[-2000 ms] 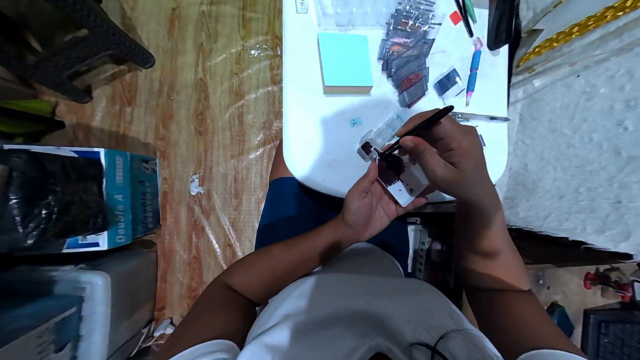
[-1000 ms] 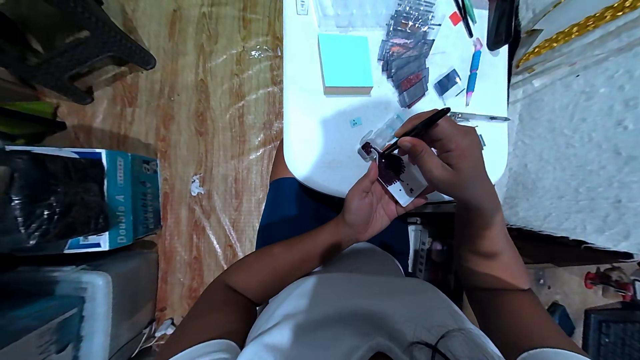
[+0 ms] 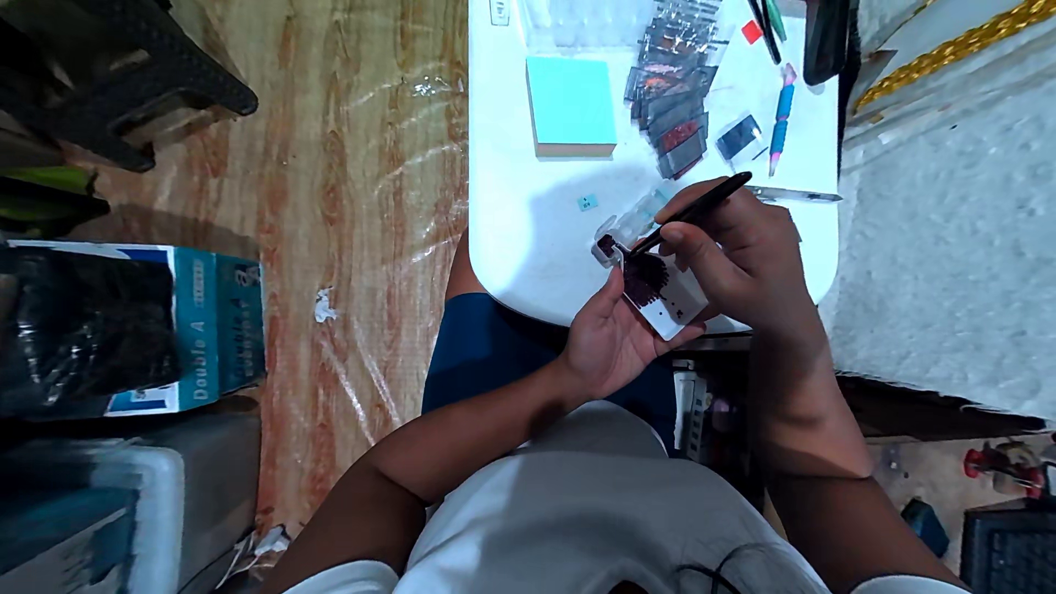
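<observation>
My left hand [image 3: 606, 338] holds a small white tray [image 3: 670, 309] tilted over the near edge of the table. Dark purple beads or drills [image 3: 645, 276] lie heaped in the tray. A small clear plastic container [image 3: 609, 246] with dark contents touches the tray's far left corner. My right hand [image 3: 738, 256] grips a black pen-like tool [image 3: 705, 205], its tip at the far edge of the dark pile. Whether the tool is a pen or tweezers I cannot tell. Just beyond the hands lies a tiny teal label [image 3: 586, 202].
On the white table [image 3: 511, 223] are a block of teal sticky notes [image 3: 571, 103], overlapping small bags [image 3: 672, 99], a blue and pink pen [image 3: 781, 120], a metal tool [image 3: 796, 195] and a black phone-like object [image 3: 826, 41]. A cardboard box [image 3: 219, 322] stands at the left.
</observation>
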